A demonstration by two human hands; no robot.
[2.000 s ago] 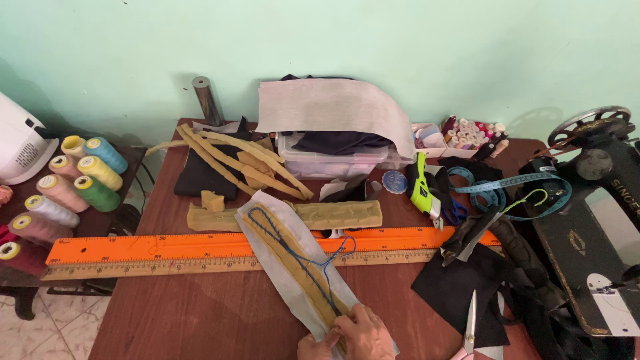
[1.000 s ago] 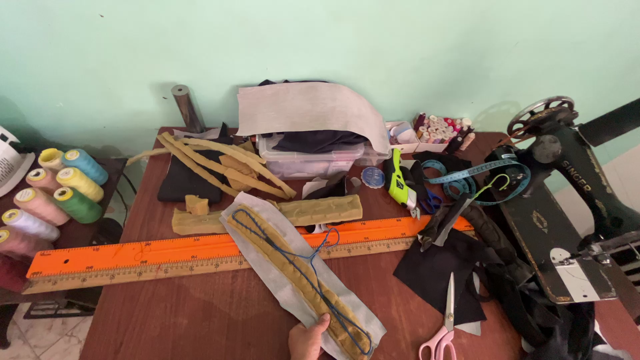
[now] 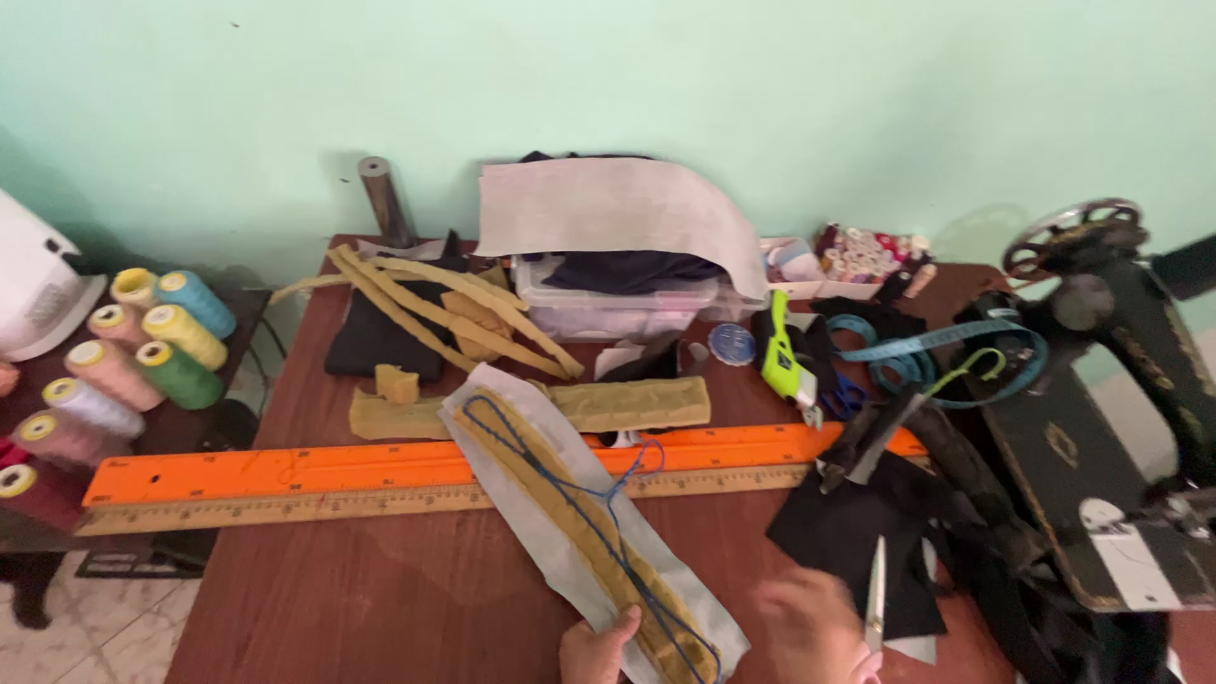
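A mustard fabric strip [image 3: 570, 518] lies slantwise on a longer pale grey piece of backing material [image 3: 513, 513], with a looped blue cord [image 3: 622, 560] over both. My left hand [image 3: 597, 648] grips their lower left edge, its thumb on top. To the right, my right hand [image 3: 812, 617] is blurred beside the pink-handled scissors [image 3: 876, 589]; whether it holds them cannot be made out. The scissors' blades point away from me, over black fabric [image 3: 845, 541]. Beneath the upper part of the strip run an orange ruler [image 3: 370, 465] and a wooden ruler [image 3: 380, 503].
A black sewing machine [image 3: 1064, 456] stands right, near a blue measuring tape [image 3: 931, 342] and a lime-green cutter [image 3: 781, 366]. Behind are a plastic box [image 3: 617, 318], mustard scraps [image 3: 427, 304] and a thread box [image 3: 874, 266]. Several thread cones [image 3: 180, 370] stand left.
Two seconds ago both hands were on the strip; one second ago only my left hand was in view there. My right hand is now back in view, beside the scissors.
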